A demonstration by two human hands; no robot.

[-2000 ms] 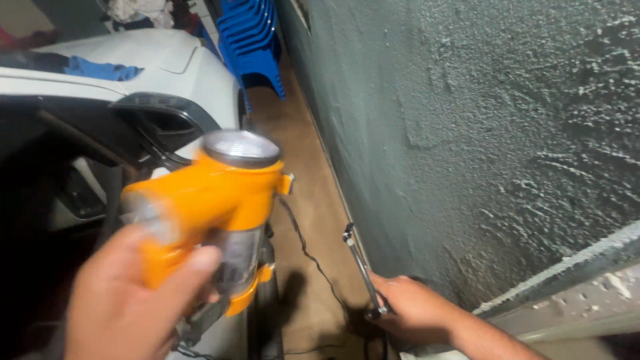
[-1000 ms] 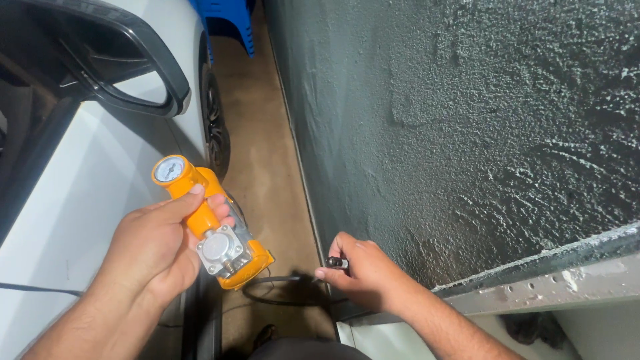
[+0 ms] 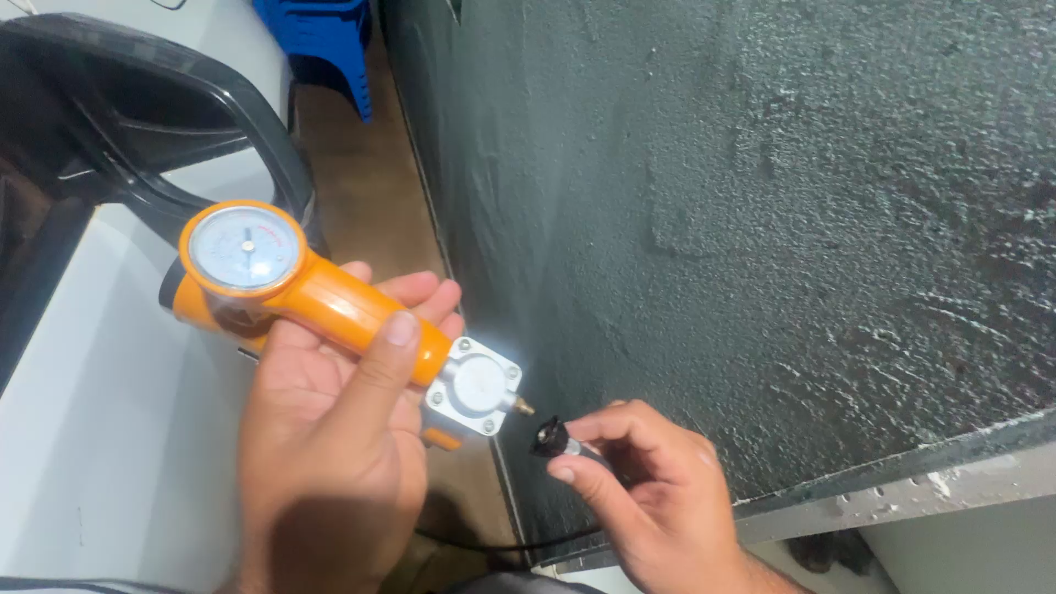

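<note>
My left hand point(image 3: 355, 412) holds an orange portable air compressor point(image 3: 338, 309), its thumb across the orange tube. A round pressure gauge point(image 3: 246, 247) faces up at the tool's upper left end. At the other end are a square silver metal head point(image 3: 474, 385) and a small brass nozzle point(image 3: 523, 405) pointing right. My right hand point(image 3: 652, 487) pinches a black hose fitting point(image 3: 551, 437) between thumb and fingers, just below and right of the nozzle; a small gap separates the two. A black hose point(image 3: 511, 545) runs below, partly hidden behind my right hand.
A white car door point(image 3: 132, 412) and black side mirror point(image 3: 247, 115) are at the left. Stacked blue plastic chairs point(image 3: 330, 37) stand on the floor at the top. A rough dark green wall point(image 3: 701, 206) rises at the right, with a pale ledge point(image 3: 907, 495) at its lower edge.
The gauge and metal head have turned in my left hand, and the brass nozzle now points toward my right hand. The fitting in my right hand has come close to the nozzle.
</note>
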